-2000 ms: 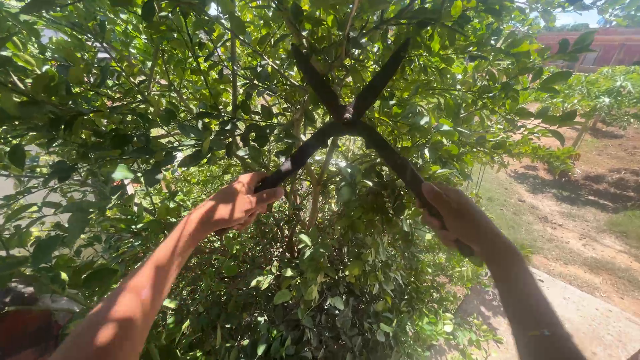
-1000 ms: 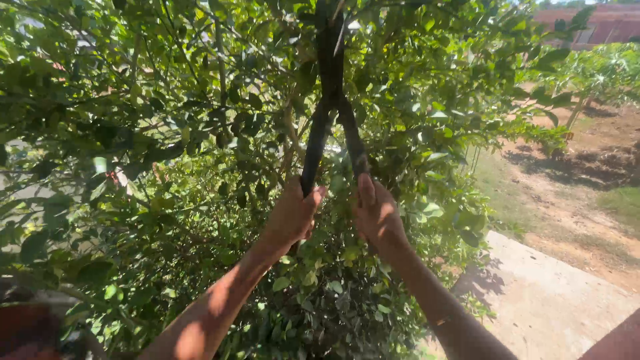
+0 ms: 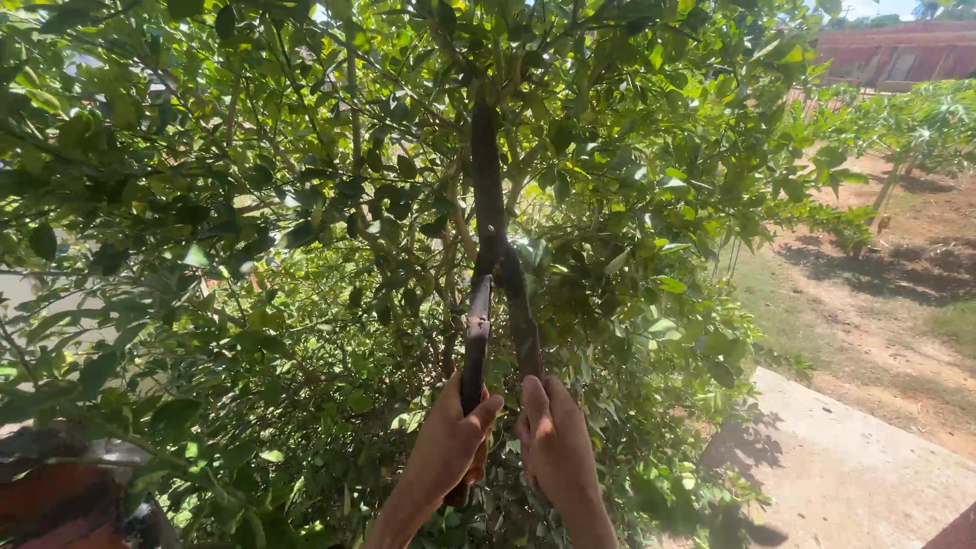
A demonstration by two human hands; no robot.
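A pair of dark hedge shears points upward among the leaves of a dense green shrub, its blades closed together. My left hand is wrapped around the left handle, whose lower end shows below the fist. Around the right handle my right hand is closed, with the thumb lying along it. The two fists are close together but apart. Leaves and thin branches stand around and behind the blades.
A concrete slab lies at the lower right, beside bare soil and grass. Farther off are a small tree and a reddish building. A reddish-brown, rough object is at the lower left.
Two seconds ago the shears were spread wide with my hands far apart; my hands have come together and the blades have closed. Since one second ago the shears are lower in view.
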